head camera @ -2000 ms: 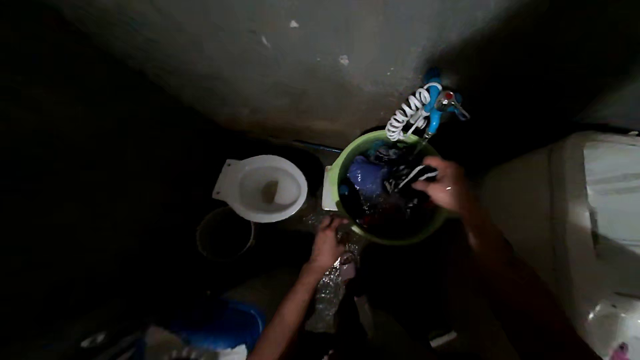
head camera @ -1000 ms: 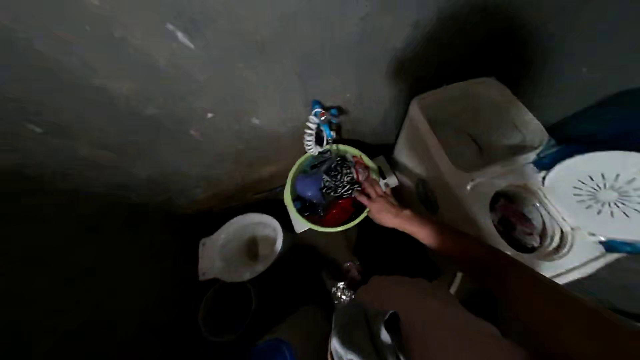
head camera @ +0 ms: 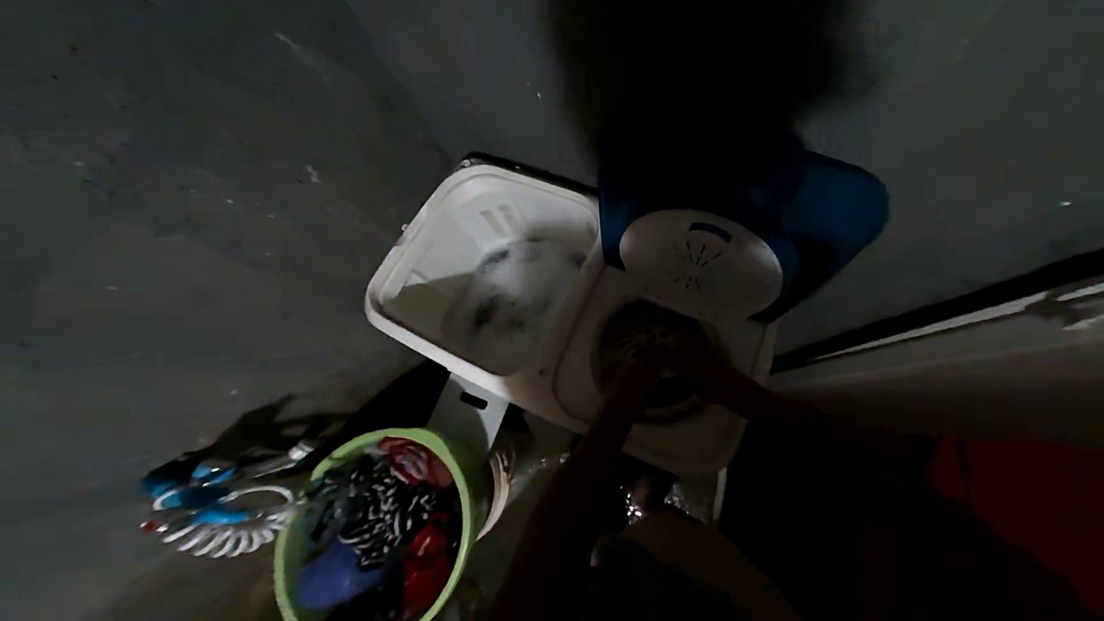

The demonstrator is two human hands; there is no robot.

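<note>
Both my left hand (head camera: 636,373) and my right hand (head camera: 690,360) reach into the round spin tub (head camera: 608,345) of a white twin-tub washing machine (head camera: 565,401). Deep shadow hides the fingers and whatever they touch inside. Left of the spin tub, the square wash tub (head camera: 431,297) holds cloudy, sudsy water. A round white perforated lid (head camera: 733,267) lies just behind the spin opening. At the lower left, a green plastic tub (head camera: 466,509) holds wet clothes (head camera: 388,517), patterned black-and-white, red and blue.
A blue tap fitting with a coiled white hose (head camera: 224,539) is beside the green tub. The blue machine cover (head camera: 837,203) stands raised behind the spin tub. A grey wall (head camera: 216,216) rises behind, and a pale ledge (head camera: 949,323) runs along the right.
My right hand has left the clothes in the green tub, and both hands are now in the spin tub. The view has swung right to the washing machine. The white lid has moved off the machine's right side.
</note>
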